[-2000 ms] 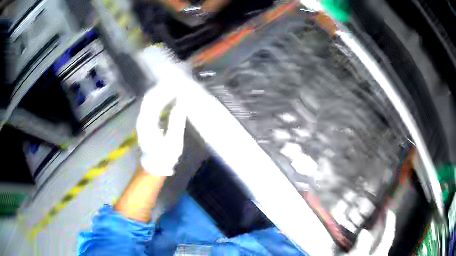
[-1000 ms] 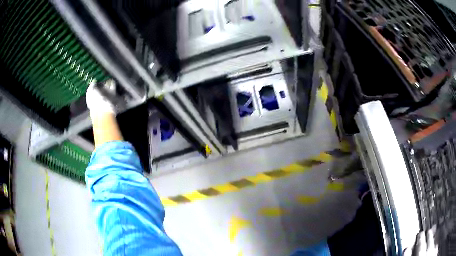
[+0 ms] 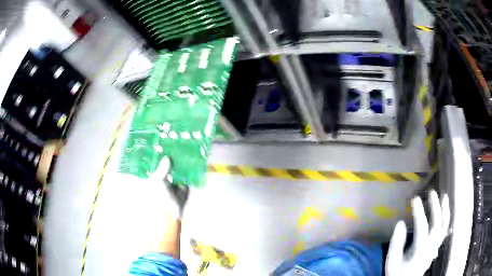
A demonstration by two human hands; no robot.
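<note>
A large green printed circuit board (image 3: 180,116) with white markings hangs tilted in the air left of centre, slightly blurred. My gloved left hand (image 3: 171,183) is shut on the board's near edge. My gloved right hand (image 3: 423,237) is at the lower right with its fingers spread, beside the silver conveyor rail, and holds nothing. The board rack (image 3: 183,19) at the top holds closely spaced green boards.
The silver conveyor rail (image 3: 457,188) runs down the right side. Metal racks with blue and white parts (image 3: 367,102) stand beyond the yellow-black floor line (image 3: 302,173). Black racks or trays (image 3: 32,135) stand along the left edge. A red-brown edged carrier (image 3: 477,67) shows at upper right.
My left hand has moved from the rack down towards me and now holds a green board. My right hand shows more fully, fingers spread. The view has shifted left.
</note>
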